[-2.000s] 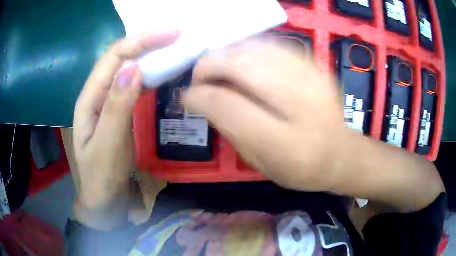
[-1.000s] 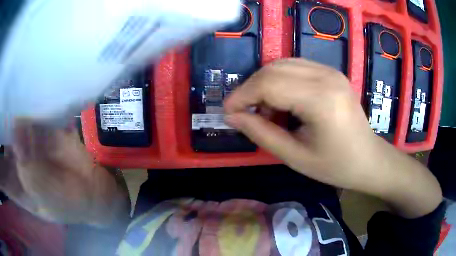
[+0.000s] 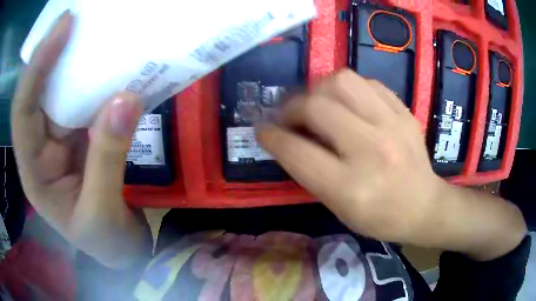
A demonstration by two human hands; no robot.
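My left hand (image 3: 88, 159) holds a wide, folded white label strip (image 3: 135, 53) at the upper left, with faint print along its lower edge. A black phone (image 3: 264, 70) lies in the red-orange foam tray (image 3: 197, 147) at the centre. A white information label (image 3: 244, 145) is on its lower back. The blurred fingertips of my right hand (image 3: 358, 153) are over the label's right part; whether they grip it cannot be told. The phone to the left (image 3: 150, 175) also bears a white label (image 3: 147, 141) and is partly hidden by the strip and my left thumb.
More phones sit in pockets to the right, one partly behind my right hand (image 3: 382, 70), others at the right (image 3: 452, 106) and far right (image 3: 496, 111). Green bench (image 3: 17, 106) shows at the left. The wearer's printed shirt is below the tray.
The left hand and strip have come into clearer view, the strip's printed edge now reaching over the centre phone's top. The right hand stays over the centre phone, where more of the label shows.
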